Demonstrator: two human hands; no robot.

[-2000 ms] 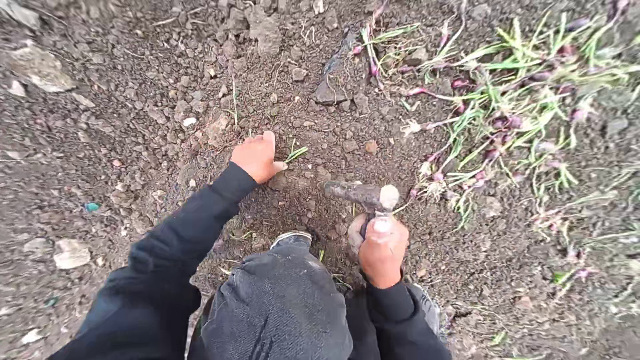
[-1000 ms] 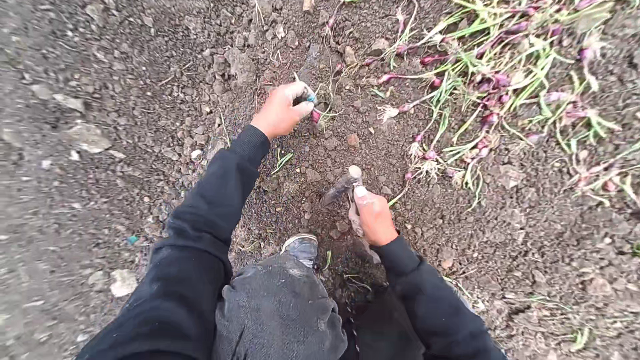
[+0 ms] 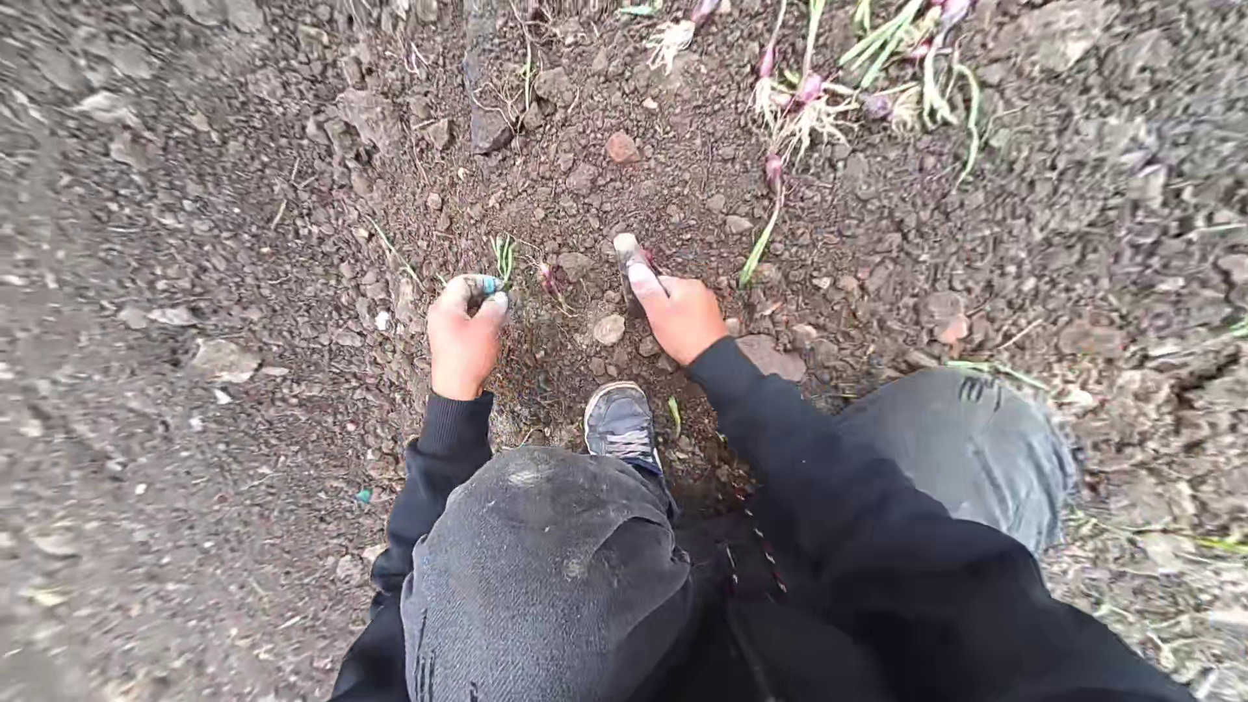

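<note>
My left hand (image 3: pixel 466 331) is low over the soil at centre left, thumb and forefinger pinched at the base of a small tuft of green leaves (image 3: pixel 503 255). Something blue shows at the forefinger. A small reddish onion bulb (image 3: pixel 548 279) lies on the soil just right of this hand. My right hand (image 3: pixel 682 312) is closed around a short tool with a pale rounded handle end (image 3: pixel 625 244); its working end is hidden. Uprooted red onion plants (image 3: pixel 809 90) with pale roots lie at the upper right. A single onion plant (image 3: pixel 773 175) lies nearer my right hand.
Stony brown soil (image 3: pixel 292 341) surrounds both hands. My shoe (image 3: pixel 621 421) stands between and below them, with my knees at the bottom. A flat stone (image 3: pixel 770 357) lies by my right wrist, and a reddish stone (image 3: pixel 622 147) lies further ahead.
The view has shifted. My left hand, at a pinkish-red bulb one second ago, is now at the green tuft. My right hand still holds the tool, its head seen two seconds ago now hidden.
</note>
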